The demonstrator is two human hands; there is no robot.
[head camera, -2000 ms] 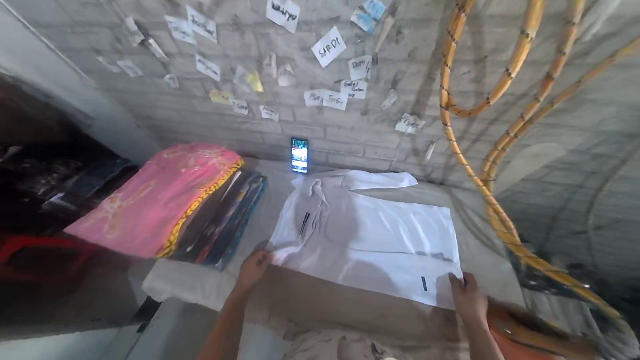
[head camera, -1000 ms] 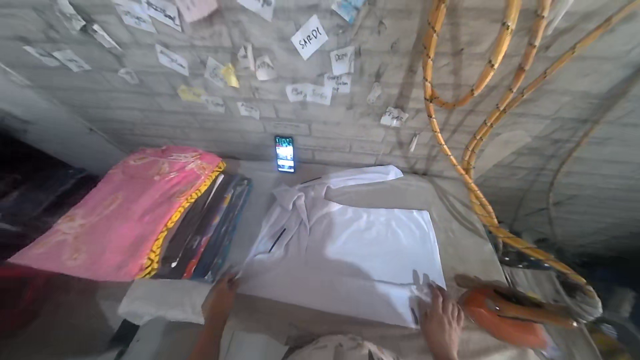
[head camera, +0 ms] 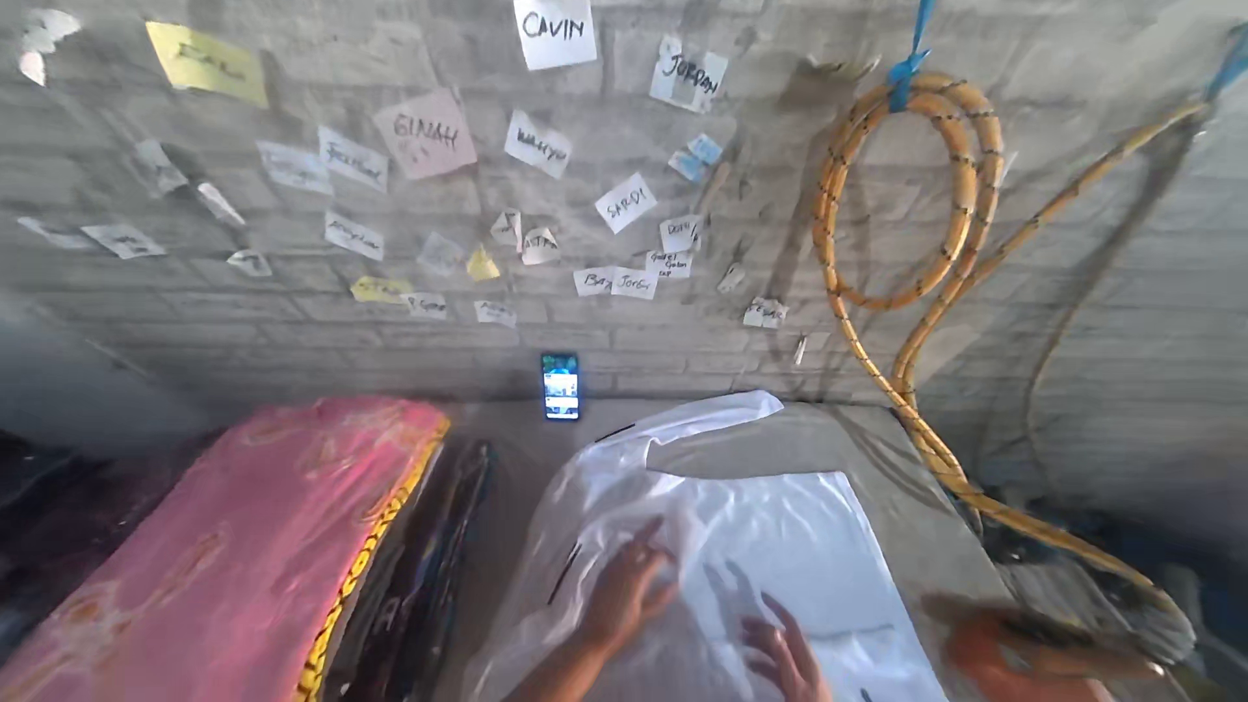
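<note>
A white long-sleeved garment (head camera: 809,526) lies spread on the cloth-covered table, one sleeve stretched toward the wall. My left hand (head camera: 634,585) is over the garment's left part, fingers spread, with no fabric plainly gripped. Lower and to the right, my right hand (head camera: 785,648) is over the garment with its fingers apart, its shadow falling on the fabric. Whether either hand touches the cloth is not certain. A lit phone (head camera: 561,387) stands upright against the wall behind the garment.
Pink patterned cloth (head camera: 224,526) and dark folded fabrics (head camera: 414,585) are stacked at the left. A blurred orange iron-like object (head camera: 1004,653) is at the lower right. An orange wrapped hose or cord (head camera: 829,224) hangs from the grey block wall, among paper notes (head camera: 624,203).
My hands have left the garment's near corners and moved inward over it, the left one farther toward the wall. The view has shifted, showing more wall.
</note>
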